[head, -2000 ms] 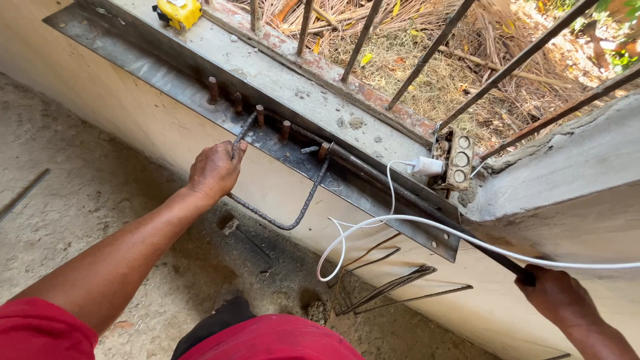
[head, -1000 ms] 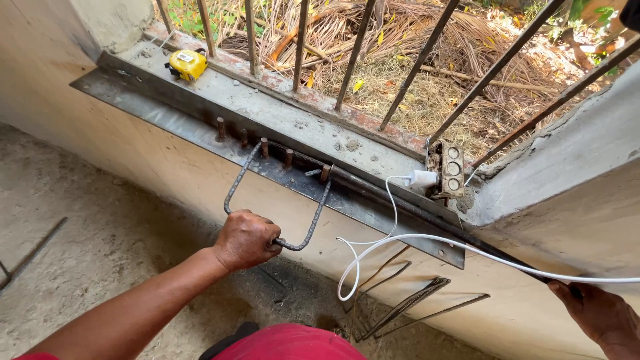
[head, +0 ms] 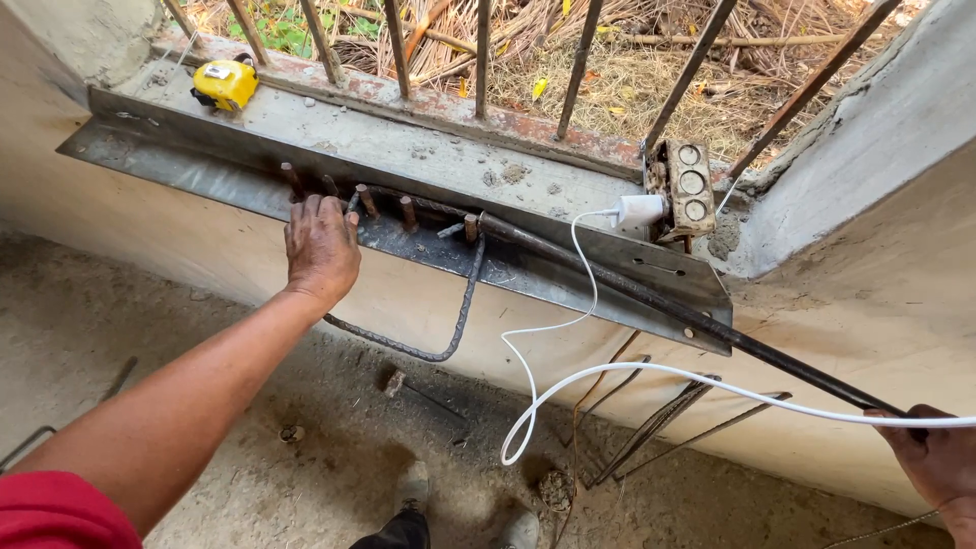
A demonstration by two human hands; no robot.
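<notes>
My left hand [head: 322, 250] is on the upper left part of a bent ribbed steel bar [head: 463, 324], close to the upright steel pins [head: 408, 213] on a steel angle plate [head: 191, 171]. Whether its fingers close around the bar is hard to tell. The bar makes a squared loop that hangs over the plate's front edge, and one part runs along the pins. At the far right my right hand [head: 926, 450] grips the end of a long dark metal pipe [head: 671, 305]. The pipe's other end meets the rightmost pin.
A yellow tape measure [head: 227, 82] lies on the concrete sill behind the plate. A white plug [head: 639, 211] sits in a worn outlet box [head: 690, 187], its white cable [head: 534, 396] looping across the pipe. Bent steel bars [head: 663, 419] lean against the wall below. Window bars [head: 483, 61] stand behind.
My left hand has moved from the loop's lower left corner up to the pins. My right hand still holds the pipe's end. The view has shifted.
</notes>
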